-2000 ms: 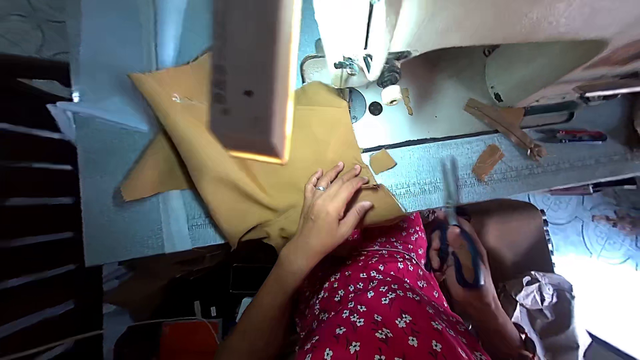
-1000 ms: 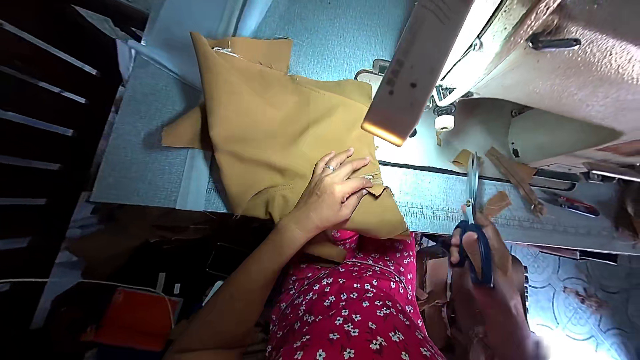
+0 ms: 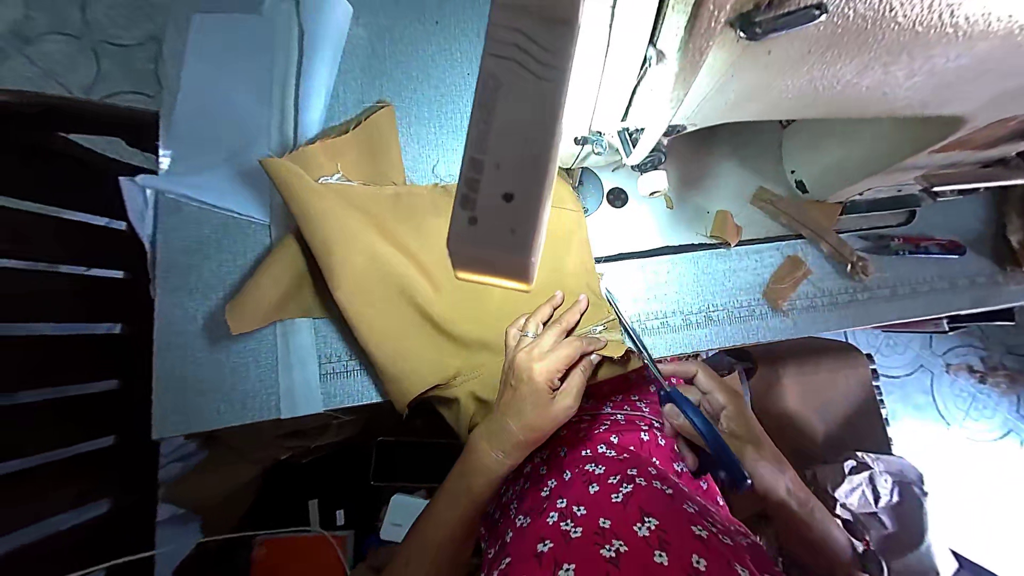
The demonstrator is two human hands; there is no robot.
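Note:
Mustard-coloured fabric (image 3: 400, 264) lies across the table's near edge, with a small metal zipper pull (image 3: 598, 329) at its right side. My left hand (image 3: 544, 372) presses flat on that fabric just left of the zipper pull, fingers slightly spread and a ring on one finger. In my right hand (image 3: 708, 400) are scissors with dark blue handles (image 3: 708, 436). Their blades point up and left, along the fabric's right edge, and look nearly closed. Whether the blades touch the cloth cannot be told.
A sewing machine (image 3: 800, 64) fills the upper right, and its pale bar-shaped part or lamp (image 3: 512, 160) overhangs the fabric. Fabric scraps (image 3: 788, 282), a strip (image 3: 808, 228) and a red-and-black tool (image 3: 916, 246) lie at right. White cloth (image 3: 228, 112) lies upper left.
My right hand has brought the scissors left to the fabric's edge; earlier they were upright over the table's right part. My left hand stays on the fabric. The view has shifted.

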